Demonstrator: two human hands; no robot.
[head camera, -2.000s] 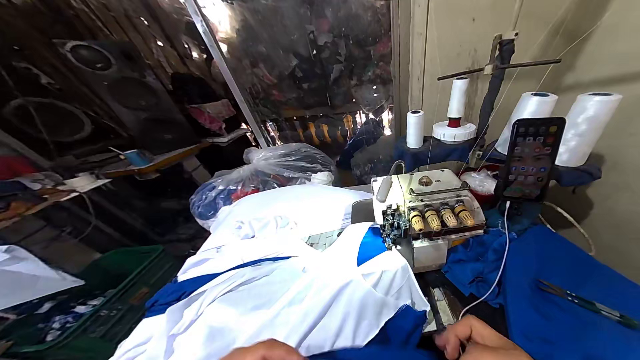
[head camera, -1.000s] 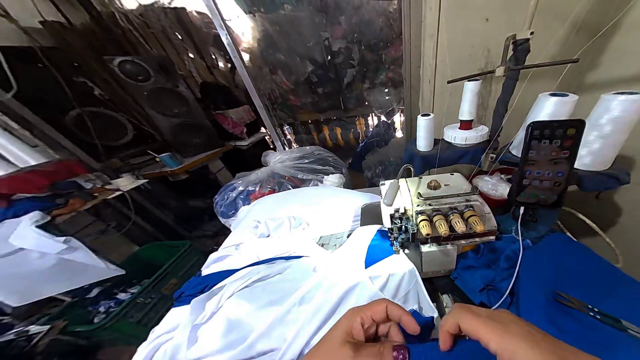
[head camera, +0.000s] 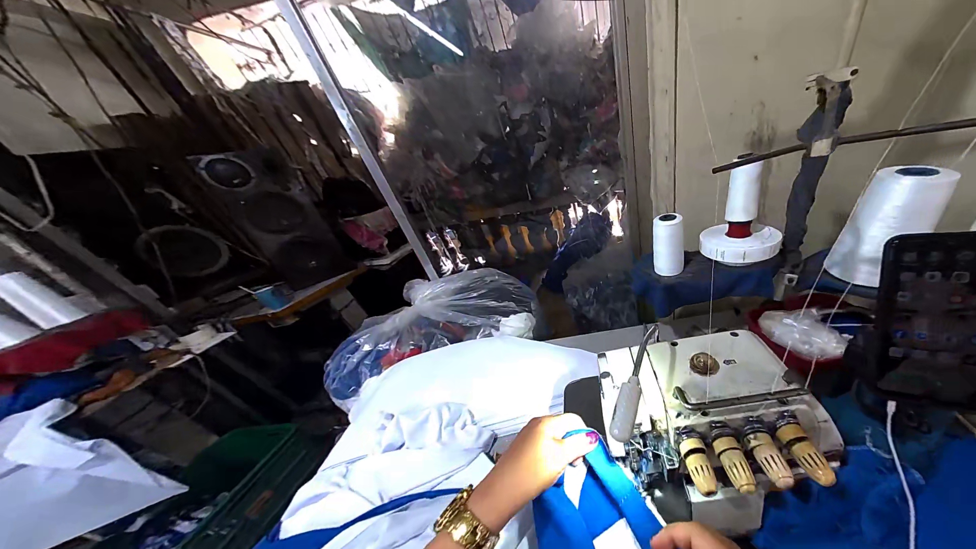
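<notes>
An overlock sewing machine (head camera: 732, 381) with several tension knobs stands right of centre. My left hand (head camera: 545, 454), a gold watch on its wrist, pinches a folded blue fabric edge (head camera: 606, 488) just left of the needle area. Low in the view, my right hand (head camera: 694, 536) is mostly cut off by the frame; it touches or lies beside the lower end of that blue fabric, and its grip is hidden. White fabric with blue trim (head camera: 412, 473) spreads over the table left of the machine.
A clear plastic bag (head camera: 435, 328) of cloth lies behind the white fabric. White thread cones (head camera: 892, 225) and a phone (head camera: 926, 320) stand at right. A green crate (head camera: 252, 480) sits at lower left; a red bowl (head camera: 808, 366) is behind the machine.
My left hand has moved forward to the machine, bringing blue fabric up beside the needle area. My right hand is lower and more cut off than one second ago. The view has shifted.
</notes>
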